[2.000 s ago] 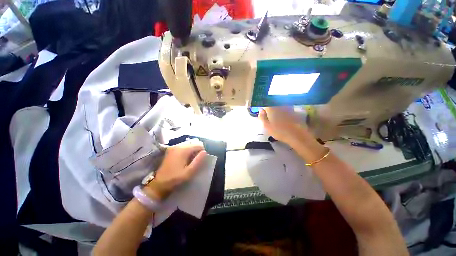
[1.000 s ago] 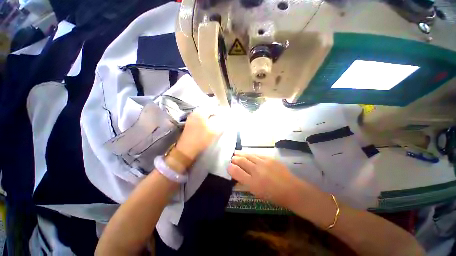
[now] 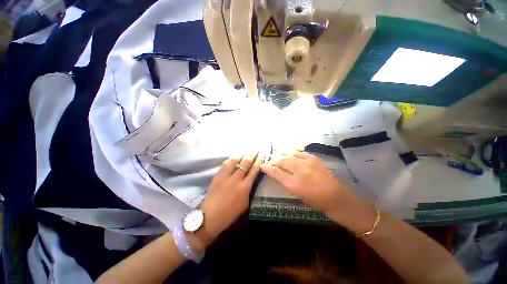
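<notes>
A pale grey and navy garment panel (image 3: 189,166) lies on the machine table, its right part washed out by the lamp below the needle area (image 3: 276,95). My left hand (image 3: 236,178) lies on the cloth near the table's front edge, fingers forward. My right hand (image 3: 303,176) lies just right of it, fingertips almost touching the left ones at the cloth's edge. Both hands press the cloth; a grip between finger and thumb cannot be made out. Pale cut pieces with dark strips (image 3: 369,161) lie right of the needle.
The cream sewing machine with green panel (image 3: 361,71) stands over the table. A blue-edged device (image 3: 335,101) lies behind the needle, a yellow item (image 3: 407,109) under the arm. A blue pen (image 3: 466,167) and dark loops (image 3: 493,154) lie right. Navy cloth (image 3: 69,150) is heaped left.
My left hand has moved from near the needle back towards the table edge and turned flatter. The cloth beneath is spread smoother. My right hand has shifted slightly right and up.
</notes>
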